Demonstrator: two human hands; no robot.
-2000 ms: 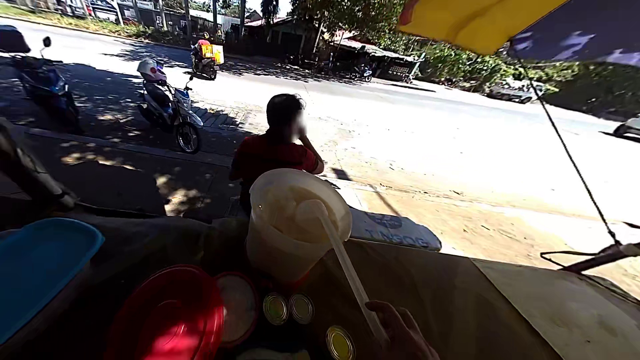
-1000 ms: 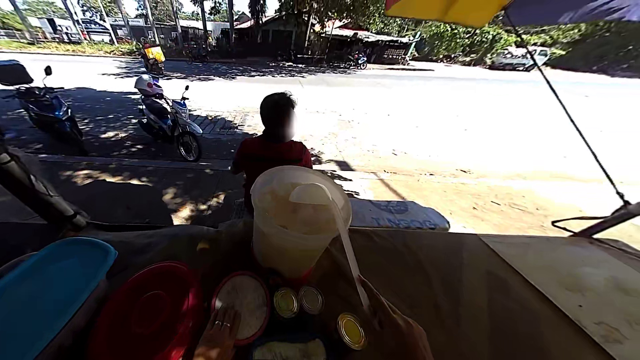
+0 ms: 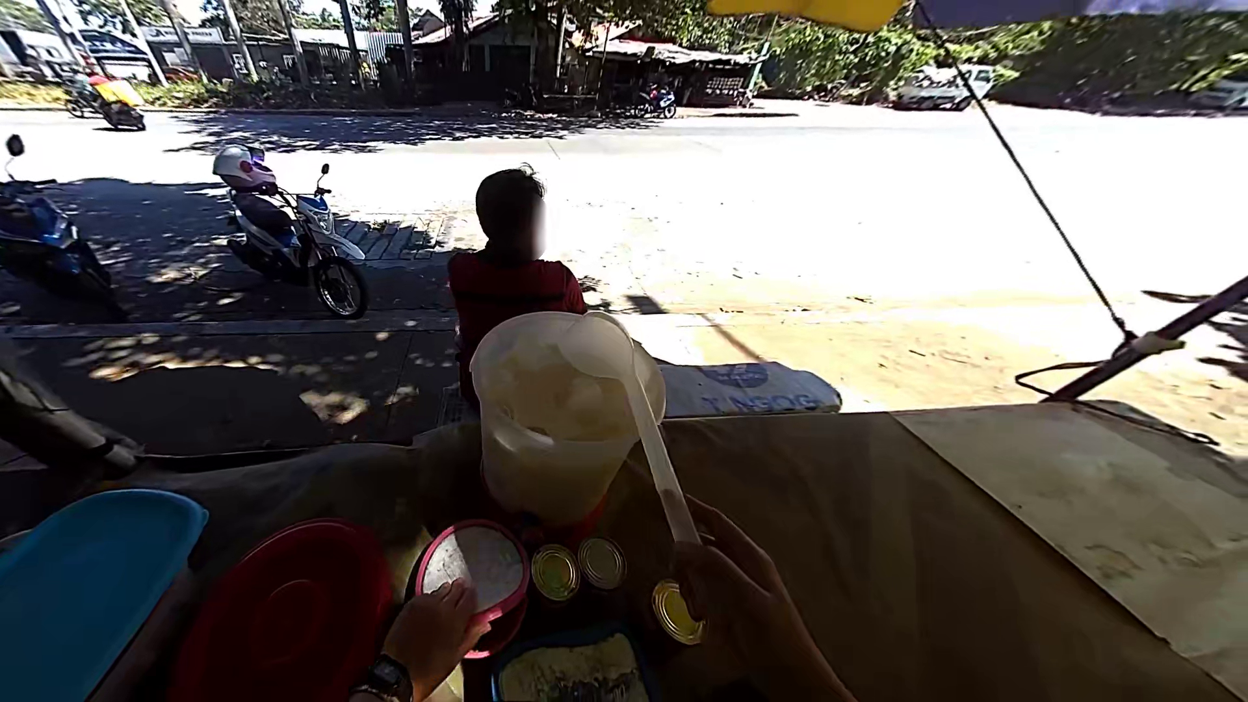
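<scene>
My right hand [image 3: 736,585] grips the handle of a translucent plastic ladle [image 3: 658,458], its bowl resting over the mouth of a translucent plastic bucket [image 3: 546,468] that holds pale contents. With my left hand [image 3: 434,629] I hold the edge of a round pink-rimmed lid [image 3: 475,570], tilted over a red container. Just right of the lid stand round metal cans [image 3: 556,572], [image 3: 602,563], and another can [image 3: 676,611] is beside my right hand. A blue-rimmed container [image 3: 572,671] with pale contents sits between my hands.
A red plastic lid or basin [image 3: 292,609] and a blue plastic lid [image 3: 88,585] lie at left on the covered table [image 3: 858,546]. A person [image 3: 512,263] sits just beyond the bucket. Farther off are a parked motorcycle [image 3: 297,234] and a rope [image 3: 1033,185] at right.
My left hand, not visible two seconds ago, came onto the round lid, which is now tilted up at the container. The ladle stays in my right hand. A motorcycle on the road moved away left.
</scene>
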